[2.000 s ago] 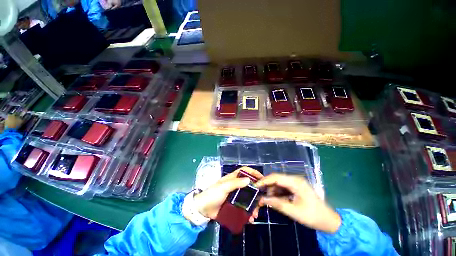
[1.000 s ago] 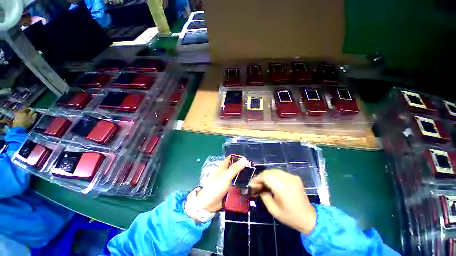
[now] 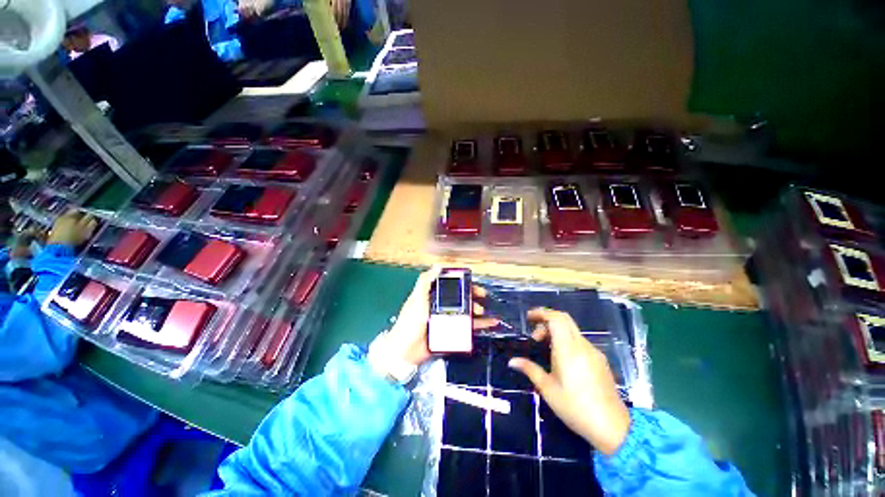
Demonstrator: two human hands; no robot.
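My left hand (image 3: 415,322) holds a red device housing (image 3: 450,330) upright above the left part of the panel tray. A pale frame surrounds the dark screen window at its top, and its lower part shines bright. My right hand (image 3: 573,379) is over the panel tray (image 3: 640,364), thumb and fingers apart. A thin dark thing may be near its fingertips, but it is too blurred to tell. Black screen panels (image 3: 511,422) lie in the tray, with a bright strip across some. Behind it, the unit tray (image 3: 602,254) holds two rows of red units.
A left tray stack (image 3: 281,335) of red units and a right tray stack (image 3: 810,388) flank the green bench. A pale board (image 3: 408,248) lies under the unit tray, with a cardboard sheet (image 3: 553,63) behind. Another person's hand (image 3: 73,229) and blue sleeve are at far left.
My left hand has raised the red housing and turned it upright, facing me. My right hand has drawn away from it to the right, fingers spread. The view has shifted slightly.
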